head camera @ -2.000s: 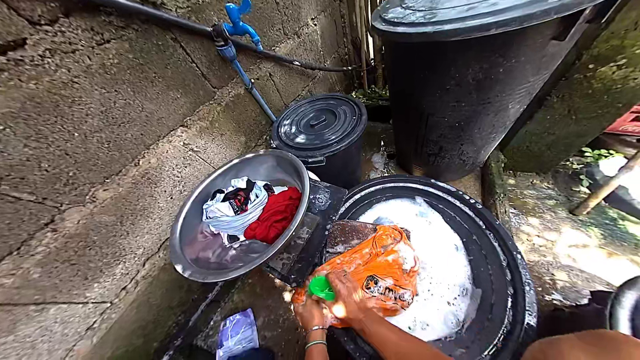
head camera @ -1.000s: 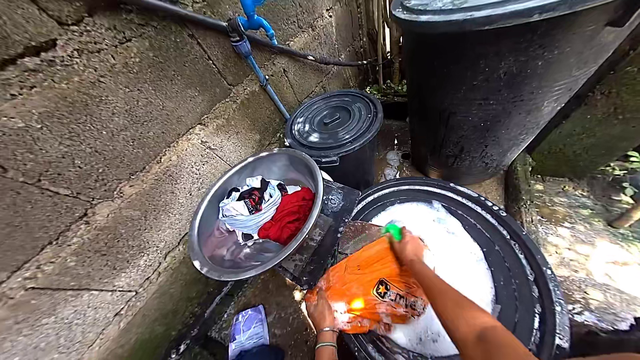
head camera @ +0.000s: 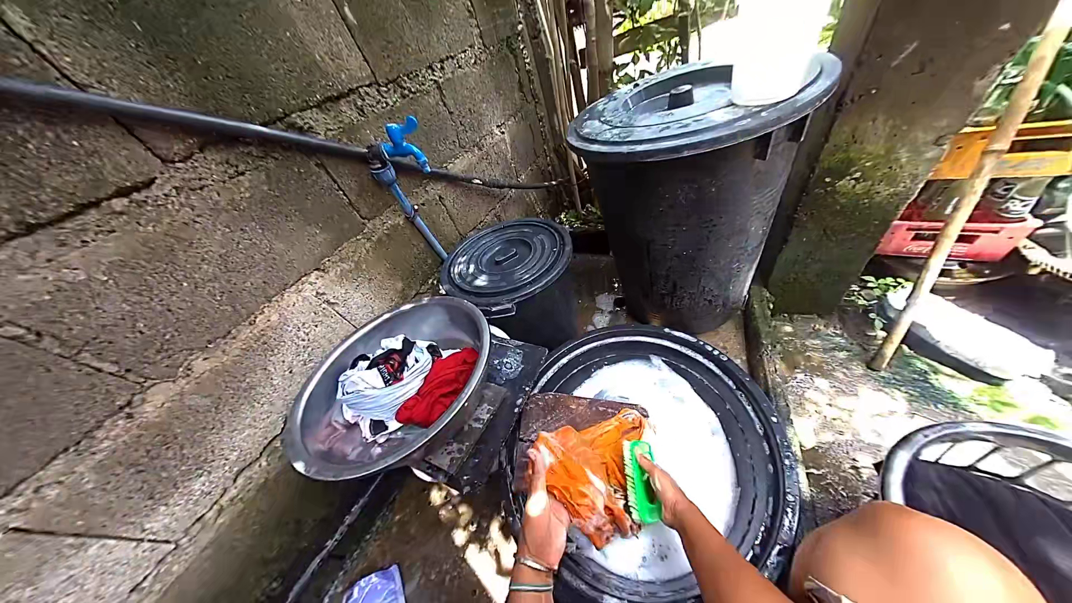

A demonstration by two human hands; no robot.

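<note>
My right hand (head camera: 666, 494) grips a green scrub brush (head camera: 641, 483), its pale bristles turned left against the edge of an orange garment (head camera: 586, 469). The garment is bunched and wet, with suds on it. My left hand (head camera: 544, 511) holds its left side, palm partly up; some fingers are hidden or blurred. A brown board (head camera: 557, 410) lies under the cloth's upper part, across a round black tub (head camera: 758, 427) with white foamy water (head camera: 699, 427). To the left, a metal basin (head camera: 306, 435) holds white-and-black clothes (head camera: 381, 394) and a red cloth (head camera: 440, 387).
A lidded black bucket (head camera: 507, 264) and a tall black bin (head camera: 687, 226) stand behind the tub. A blue tap (head camera: 402, 146) is on the block wall (head camera: 209, 276). A dark basket (head camera: 980, 435) sits at the right, near my knee. A purple packet (head camera: 375, 586) lies at the bottom.
The orange garment, earlier spread with its print showing, is now bunched up. The brush has moved down to the garment's right edge. The view has shifted, showing more at the right.
</note>
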